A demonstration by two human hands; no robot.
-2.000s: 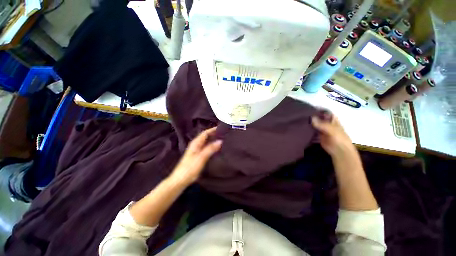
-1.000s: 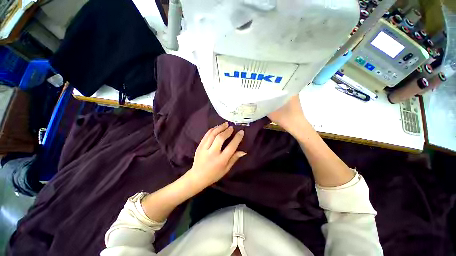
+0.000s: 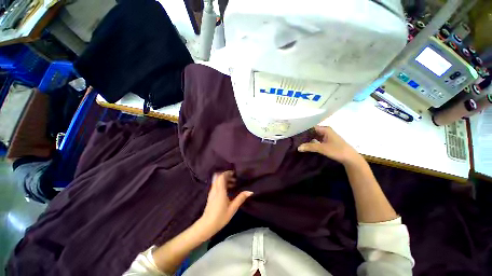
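Observation:
The dark plum garment (image 3: 216, 121) lies under the tip of the white Juki machine head (image 3: 313, 59) and spreads over my lap and down the table front. The clear eye guard (image 3: 268, 140) shows at the head tip; the needle is hidden. My left hand (image 3: 222, 202) is on the cloth below and left of the head, fingers curled into a fold, thumb apart. My right hand (image 3: 330, 145) is just right of the head tip, thumb and fingers pinching the garment's edge.
A black cloth heap (image 3: 132, 54) lies on the table's left. The control panel (image 3: 431, 70), brown thread cones (image 3: 456, 114), thread snips (image 3: 395, 110) and a beige keypad (image 3: 456, 141) are at the right. Blue crates (image 3: 55, 75) are at the far left.
My left hand has moved down from beside the head tip. My right hand went from far right to behind the head, then came back out beside it. The garment's right part has bunched inward.

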